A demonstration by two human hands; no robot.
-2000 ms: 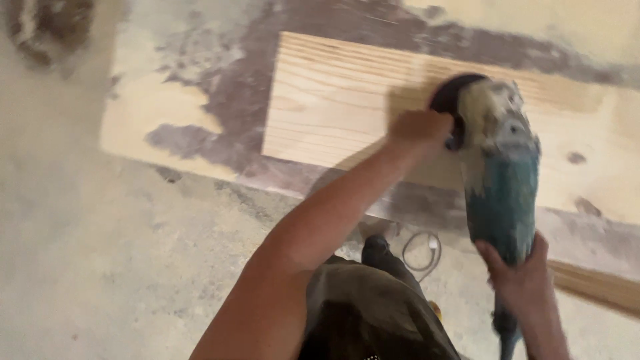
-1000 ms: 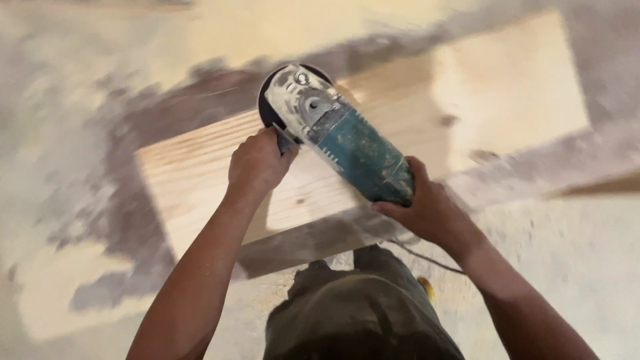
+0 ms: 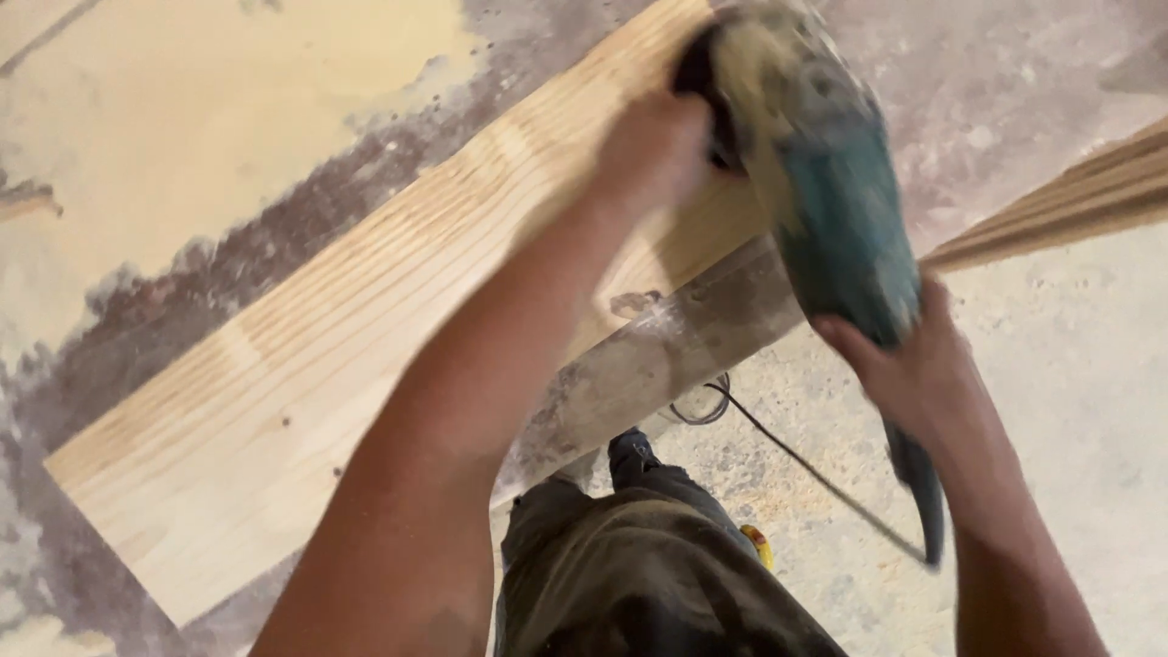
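A teal angle grinder [image 3: 844, 228] with a dusty metal head is over the upper right part of a pale wooden board [image 3: 301, 365]. My right hand [image 3: 912, 356] grips the rear of its body. Beside the dark disc [image 3: 707, 87], my left hand [image 3: 657, 146] is closed at the grinder's head; motion blur and the hand itself hide what it grips there, seemingly the side handle. The board lies slantwise on a dusty work surface [image 3: 666, 347], with grain lines and a few knots showing. Whether the disc touches the wood cannot be told.
The grinder's black cord [image 3: 821, 484] runs down from its rear end and back to a loop on the dusty floor [image 3: 1058, 411]. At the right, a length of striped-grain wood [image 3: 1068, 201] sticks out. A small yellow object [image 3: 757, 546] shows beside my trousers.
The grinder, held by both hands, has moved from the board's middle towards the upper right. The view has turned strongly.
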